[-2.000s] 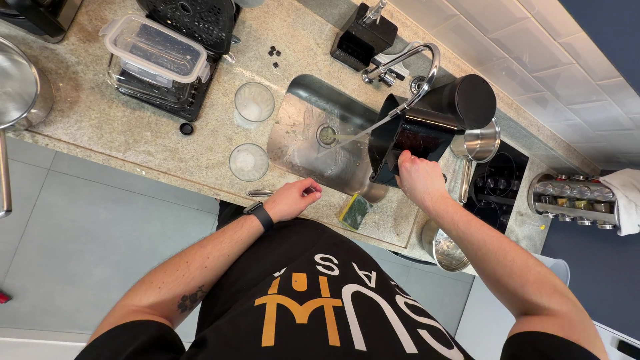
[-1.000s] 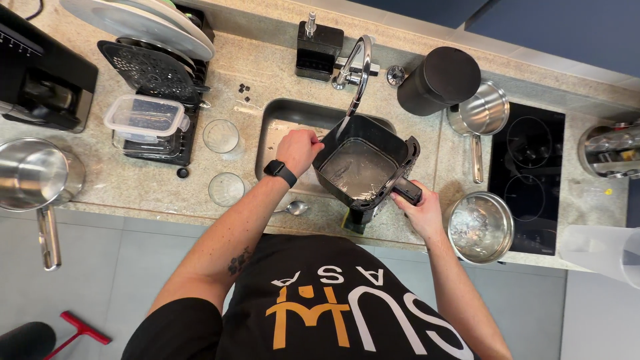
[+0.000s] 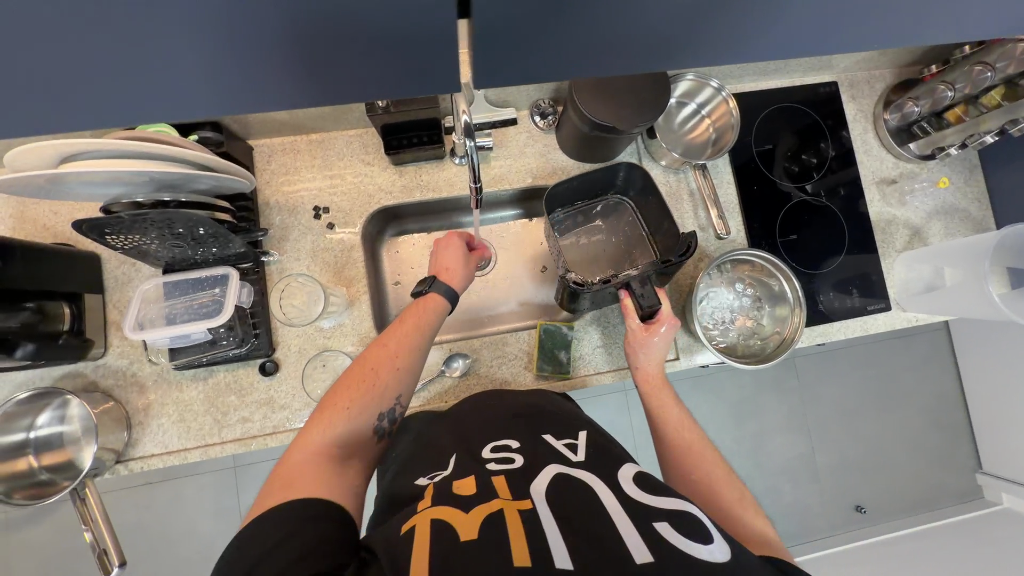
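Observation:
My right hand (image 3: pixel 649 330) grips the handle of a black air fryer basket (image 3: pixel 612 232), which is wet inside and tilted over the right end of the steel sink (image 3: pixel 408 300). Water runs from the chrome faucet (image 3: pixel 472 160) onto or beside my left hand (image 3: pixel 458 260), above the drain; its fingers are bent, and whether they hold anything is unclear. A green and yellow sponge (image 3: pixel 554 350) lies on the counter at the sink's front edge, left of my right hand. Near my left forearm are a metal spoon (image 3: pixel 456 366) and two drinking glasses (image 3: pixel 298 300).
A dish rack with plates (image 3: pixel 128 180) and a plastic container (image 3: pixel 184 304) stands left. Right of the sink are a saucepan (image 3: pixel 694 120), a wet steel pot (image 3: pixel 748 308), a black canister (image 3: pixel 612 120) and an induction hob (image 3: pixel 808 200). Another saucepan (image 3: pixel 48 448) sits far left, at the counter edge.
The basket, one second ago steadied by both hands under the faucet, has moved right. My left hand has let go of it and is under the faucet. The view has shifted.

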